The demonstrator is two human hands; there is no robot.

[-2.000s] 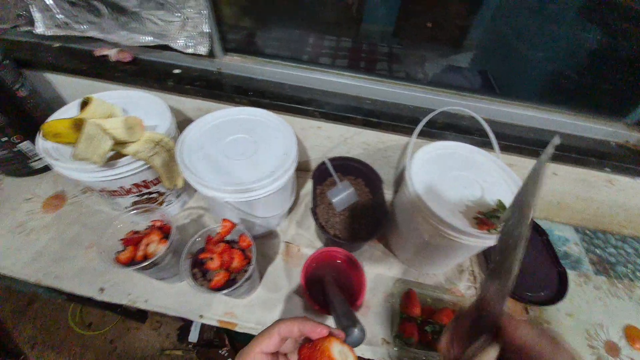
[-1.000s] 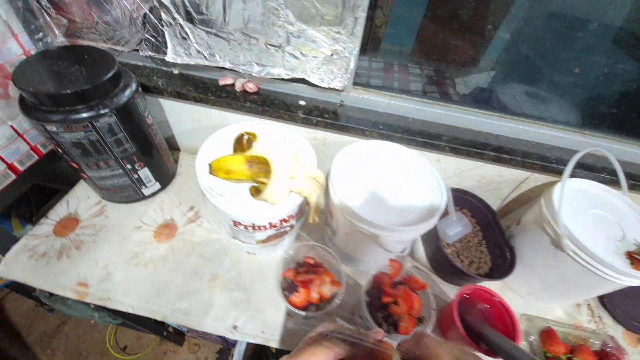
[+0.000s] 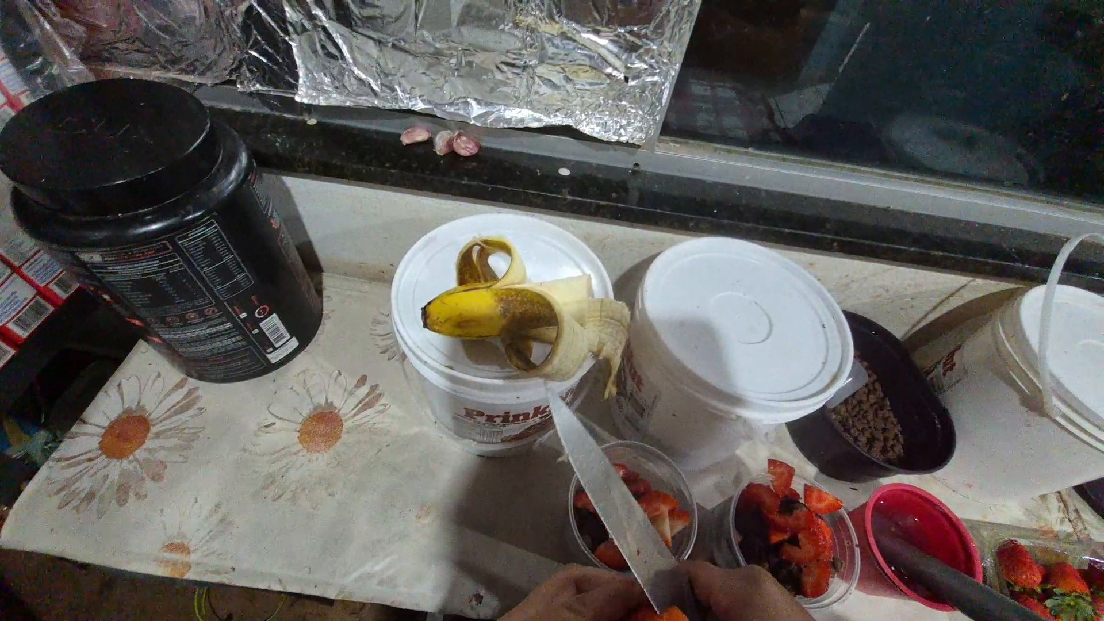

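Observation:
My left hand (image 3: 573, 595) is at the bottom edge, closed on a strawberry (image 3: 657, 614) that shows only in part. Beside it my right hand (image 3: 742, 593) grips a knife (image 3: 608, 500), its blade pointing up and left over a clear cup of cut strawberries (image 3: 664, 509). A second clear cup (image 3: 793, 535) holds cut strawberries over something dark. To its right stands a red cup (image 3: 923, 535) with a dark handle in it. A partly peeled banana (image 3: 483, 312) lies on the lid of a white bucket (image 3: 423, 345).
A large black tub (image 3: 172, 250) stands at the left. Behind the cups are a second white bucket (image 3: 742, 319), a dark container of brown bits (image 3: 871, 414) and a third bucket (image 3: 1035, 379). Whole strawberries (image 3: 1022, 565) sit in a clear tray at right. Garlic cloves (image 3: 444, 141) lie on the ledge.
The view has swung left. The knife, formerly upright at the right with the hands apart, now slants over the left cup, and both hands are close together.

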